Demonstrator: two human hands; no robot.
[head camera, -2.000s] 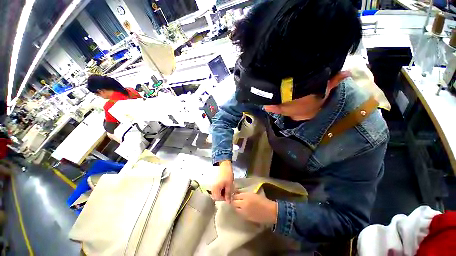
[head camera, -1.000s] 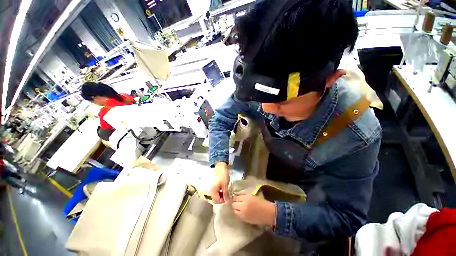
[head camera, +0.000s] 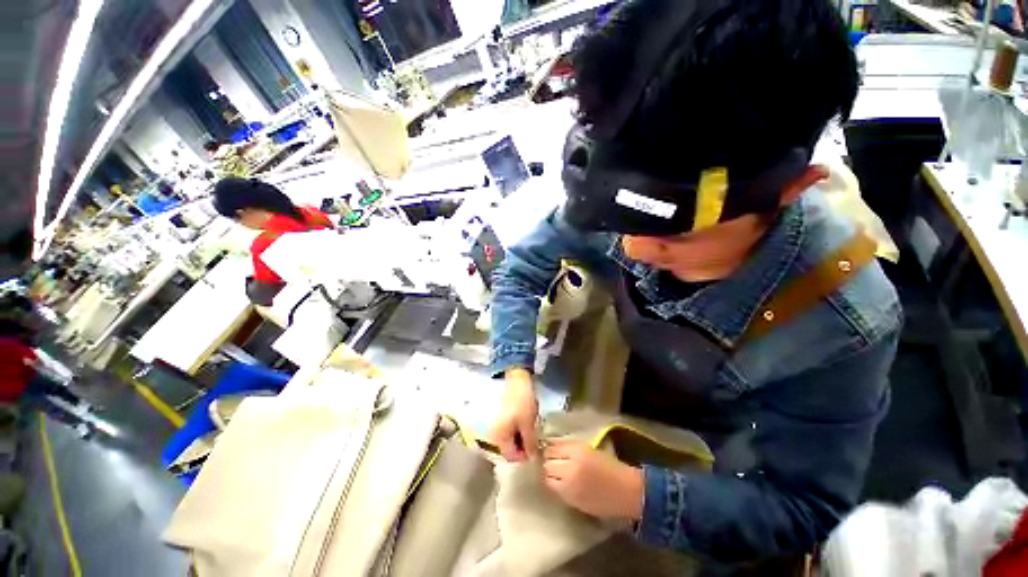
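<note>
Neither of my hands can be made out. A beige canvas bag piece (head camera: 524, 524) with yellow edging lies in front of a coworker in a denim jacket (head camera: 778, 417). The coworker's two bare hands (head camera: 539, 451) pinch a small spot at its upper edge; what is between the fingertips is too small to tell. More beige pieces (head camera: 282, 473) with dark seam lines and yellow edges are heaped to the left. White cloth (head camera: 924, 541) beside red cloth shows at the lower right edge; whether it covers an arm or hand of mine I cannot tell.
A white sewing machine (head camera: 372, 259) stands beyond the work. A blue bin (head camera: 231, 394) holding beige pieces is at left. A person in red (head camera: 271, 225) is farther back; another stands at the left edge. A white table (head camera: 981, 225) with thread cones is at right.
The whole view has shifted, so the coworker and canvas appear farther right. The coworker's hands stay together at the canvas edge. Less red cloth shows at the lower right.
</note>
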